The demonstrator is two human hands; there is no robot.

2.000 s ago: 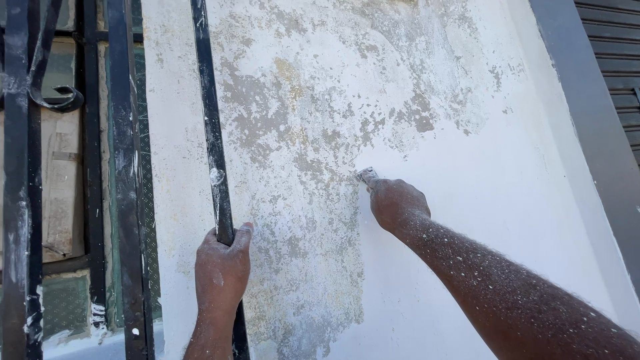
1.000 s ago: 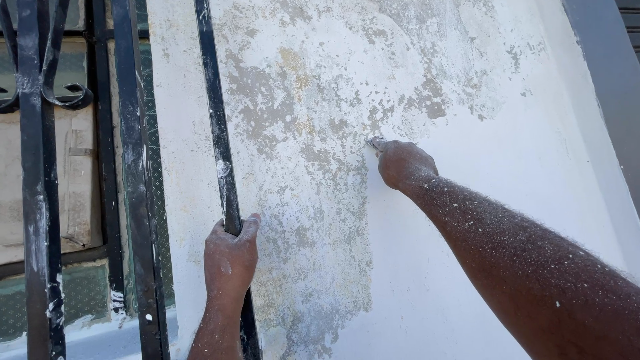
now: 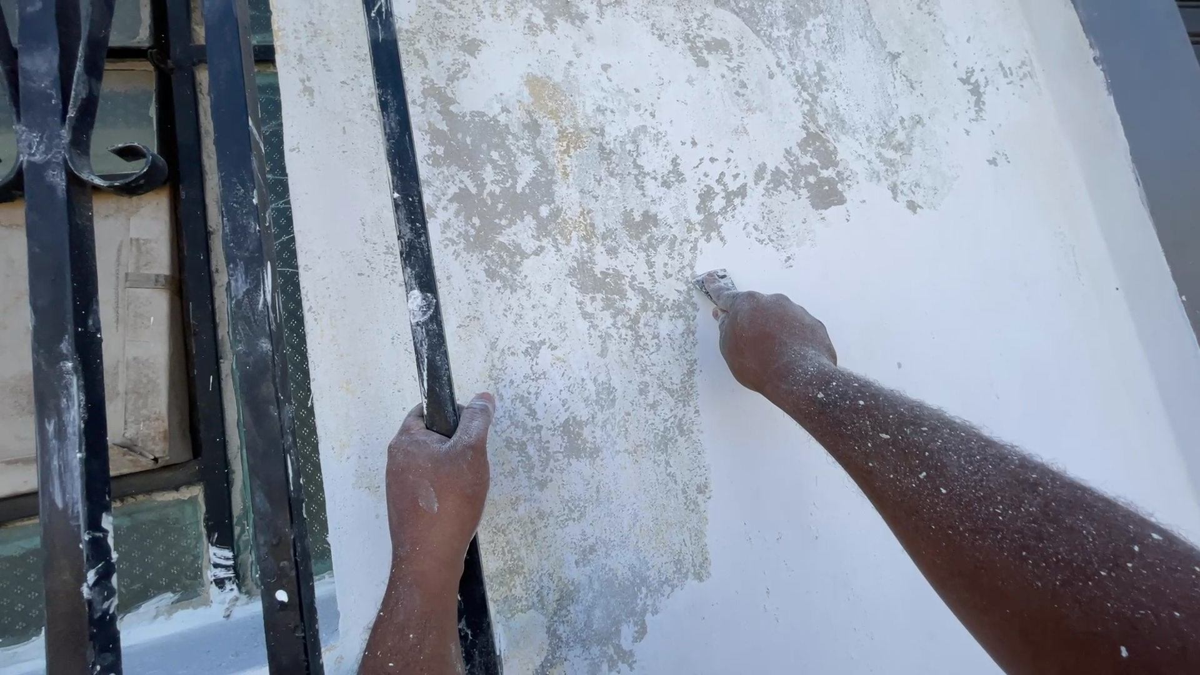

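My right hand grips a small scraper, its metal blade smeared white, against the wall. The blade lies at the border between the smooth white coat, to the right and below, and a worn patch where grey and yellowish spots show through. White specks cover my right forearm. My left hand is wrapped around a black metal bar that stands in front of the wall and carries white smears. The handle of the scraper is hidden in my right fist.
More black bars of a window grille, one with a scrolled end, stand at the left. Behind them are patterned glass panes and a cardboard sheet. A grey frame edges the wall at the upper right.
The left hand keeps its hold on the bar. My right hand stays at the border of the worn patch with the scraper. The view has shifted slightly.
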